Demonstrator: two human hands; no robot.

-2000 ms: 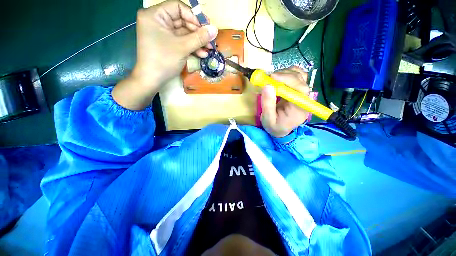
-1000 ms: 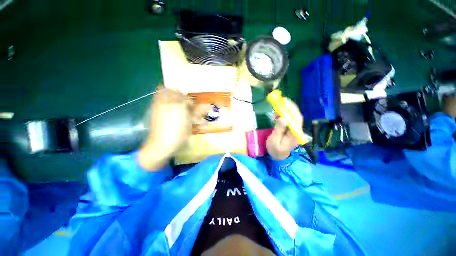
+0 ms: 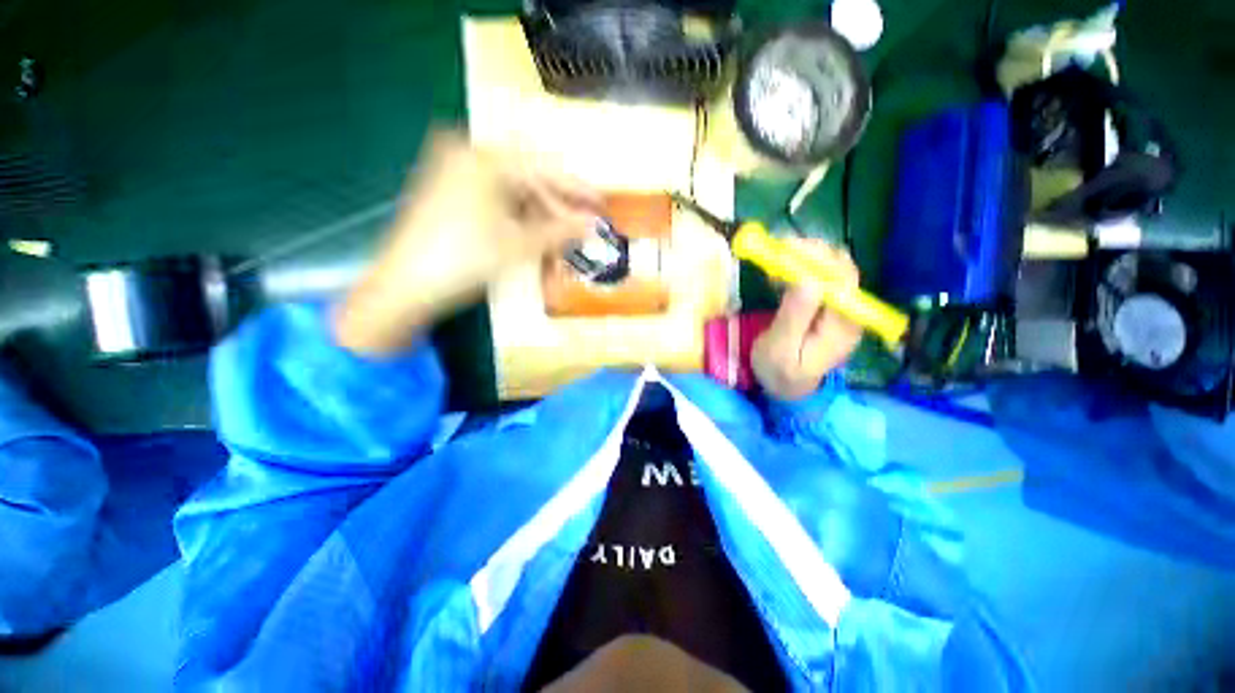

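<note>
The round workpiece (image 3: pixel 597 252), a dark and silvery ring, is on the orange-brown fixture (image 3: pixel 637 299), slightly blurred. My left hand (image 3: pixel 454 237) is blurred, with its fingertips beside the ring's upper left; whether they pinch the ring or anything else cannot be told. The thin solder wire (image 3: pixel 325 234) runs from the spool (image 3: pixel 152 307) toward my left hand. My right hand (image 3: pixel 813 325) holds the soldering iron (image 3: pixel 819 278) by its yellow handle. The iron's dark tip points up-left, above the fixture's right edge and apart from the ring.
The fixture lies on a pale board (image 3: pixel 522 355). A fume fan (image 3: pixel 630 52) stands at its far edge, with a tip-cleaning tin (image 3: pixel 802 102) beside it. A pink-red pad (image 3: pixel 731 348) is near my right hand. A blue station (image 3: pixel 952 203) and second fan (image 3: pixel 1151 325) are right. A blue sleeve (image 3: pixel 41 501) is left.
Since a second ago the view has shifted, with the bench things higher and further right. The iron's tip has swung left toward the fixture. My left hand has shifted about the ring.
</note>
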